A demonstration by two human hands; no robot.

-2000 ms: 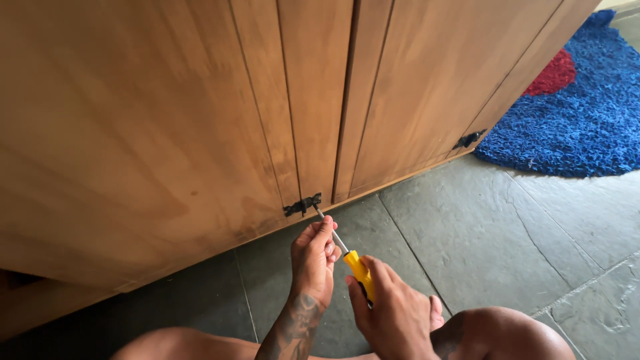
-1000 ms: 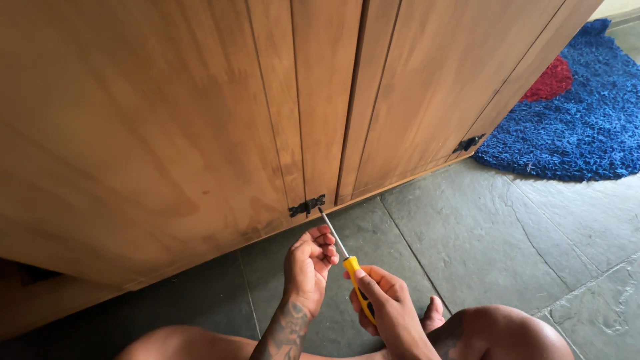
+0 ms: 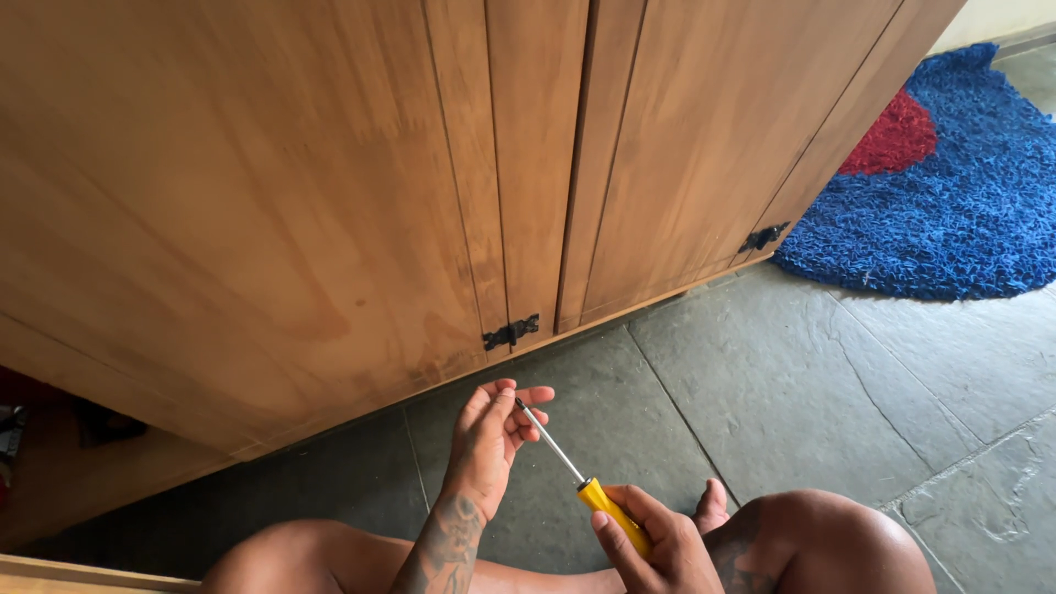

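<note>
My right hand (image 3: pixel 660 536) grips the yellow handle of a screwdriver (image 3: pixel 561 454), whose metal shaft slants up and to the left. The dark tip lies at the fingers of my left hand (image 3: pixel 495 429); whether they pinch the tip or a small screw there cannot be made out. Above my left hand, a black metal hinge (image 3: pixel 511 332) is fixed low on the wooden cabinet (image 3: pixel 330 206), apart from the screwdriver. A second black hinge (image 3: pixel 764 238) sits farther right near the cabinet's lower edge.
Grey stone tiles (image 3: pixel 792 363) form the floor below the cabinet. A shaggy blue rug (image 3: pixel 949 214) with a red patch lies at the right. At the lower left is an open cabinet compartment (image 3: pixel 124 487) with dark things inside. My bent legs frame the near floor.
The screwdriver's tip has come away from the hinge, down toward me. Both hands have drawn back from the cabinet, and the tip is now at my left fingers.
</note>
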